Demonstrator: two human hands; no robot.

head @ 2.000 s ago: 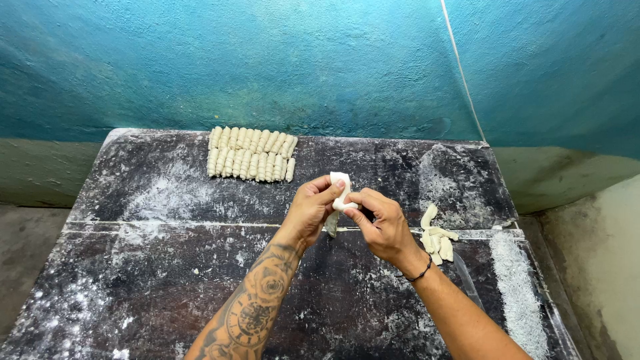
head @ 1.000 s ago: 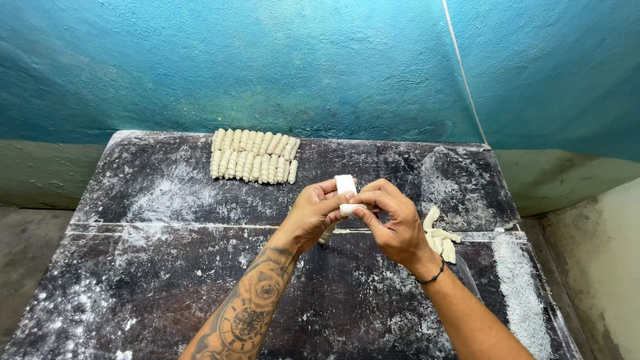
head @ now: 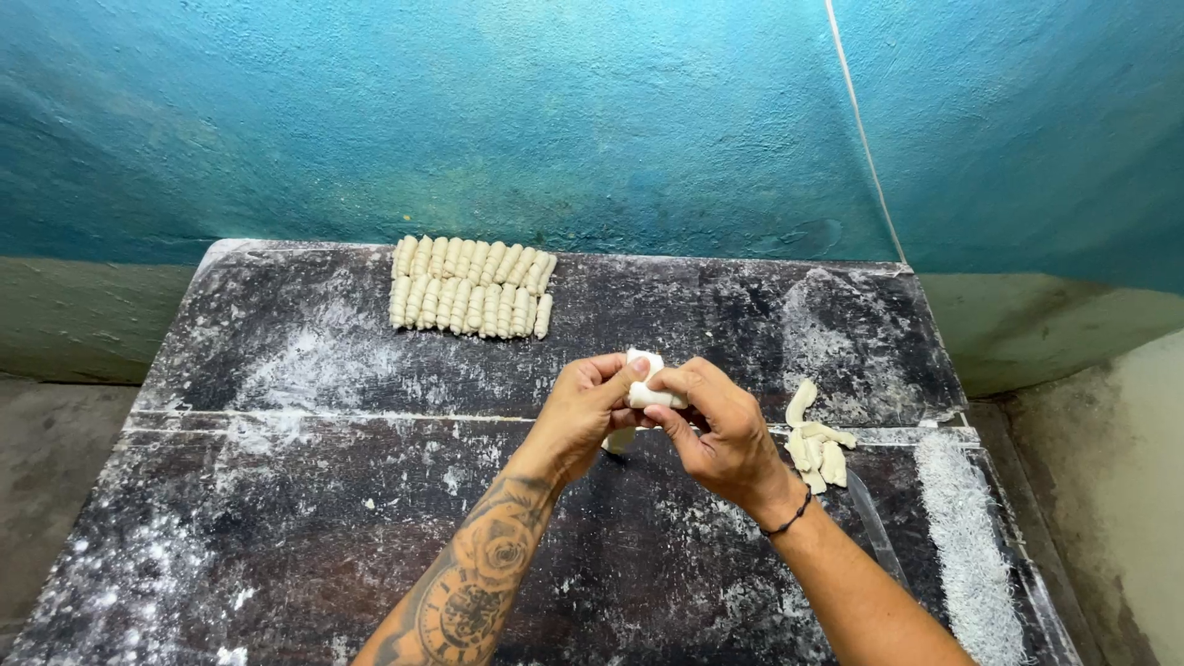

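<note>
Above the middle of the floured table, my left hand (head: 587,407) and my right hand (head: 717,425) together hold a strip of white dough (head: 655,393). Part of the strip is wound into a small roll between my fingers and thumbs. A tail of dough (head: 618,441) hangs below my left hand. Toward the back left, shaped dough rolls (head: 472,287) lie side by side in two tight rows. Right of my right hand is a small heap of loose dough strips (head: 816,444). My fingers partly hide the held dough.
The dark wooden table (head: 305,518) is dusted with flour and has a seam across it. A flat translucent strip (head: 877,527) lies behind my right forearm. Near the right edge lies a band of white shredded material (head: 967,546). A blue wall (head: 555,120) stands behind the table.
Both hands stay near the same place, turning the dough between the fingers. The rows of rolls look unchanged.
</note>
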